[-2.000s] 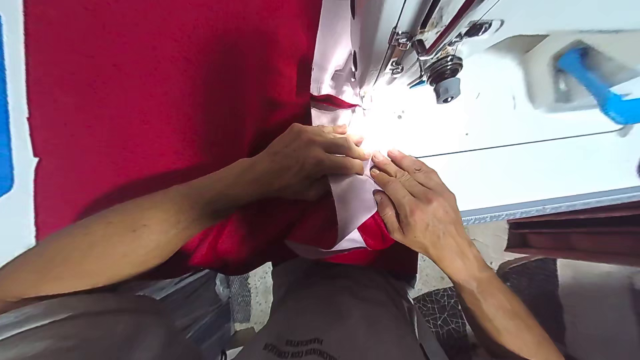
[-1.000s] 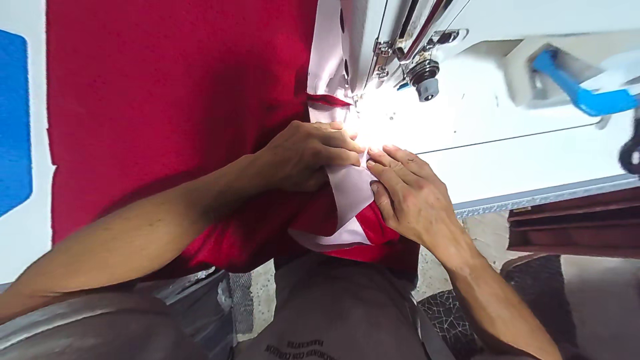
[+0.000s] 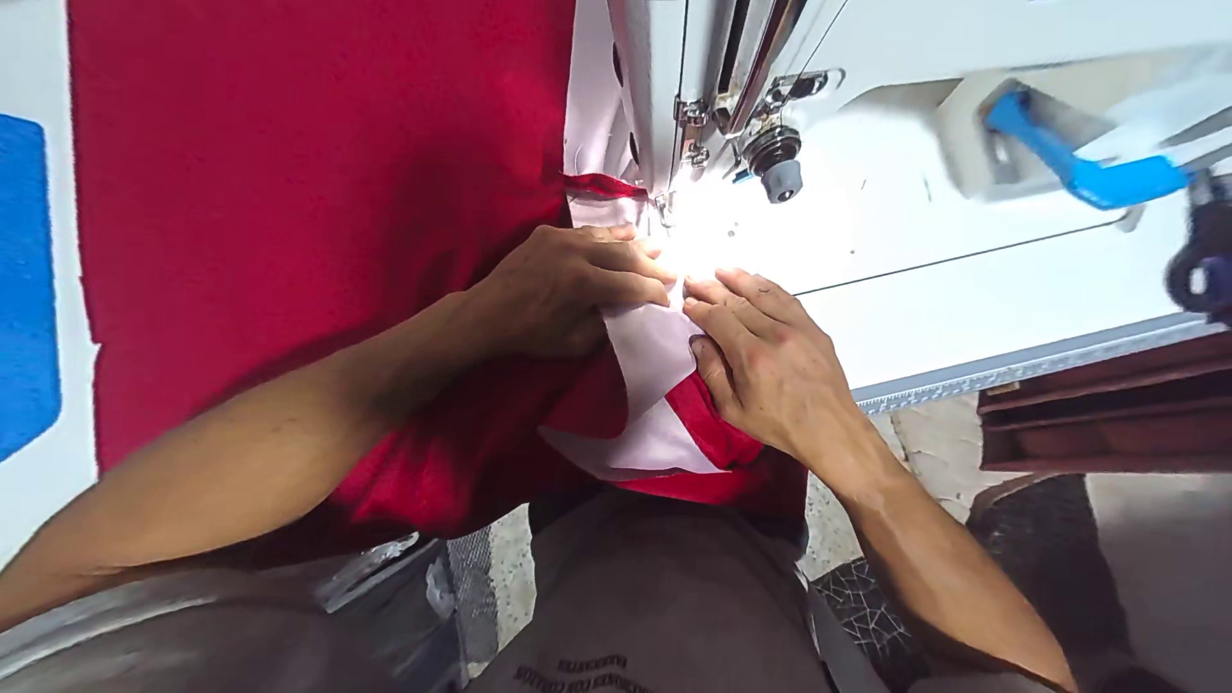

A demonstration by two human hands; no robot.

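Observation:
My left hand (image 3: pixel 577 289) lies palm down on red fabric (image 3: pixel 250 192) and the edge of a pale pink fabric strip (image 3: pixel 654 351), just below the presser foot (image 3: pixel 662 207) of a sewing machine (image 3: pixel 645 87). My right hand (image 3: pixel 765 356) rests across the strip's right edge, its fingertips close to my left fingertips. A folded red part of the fabric (image 3: pixel 707 423) shows under my right palm. Both hands press on the cloth; whether the fingers pinch it is hard to tell. The lamp's glare hides detail around the needle.
A tension dial (image 3: pixel 775 159) sits on the machine head. A blue lever-like part (image 3: pixel 1088 164) is at the upper right. A measuring tape (image 3: pixel 1030 366) runs along the table's front edge. Dark red shelving (image 3: pixel 1107 414) stands below right. A blue shape (image 3: pixel 24 289) lies at far left.

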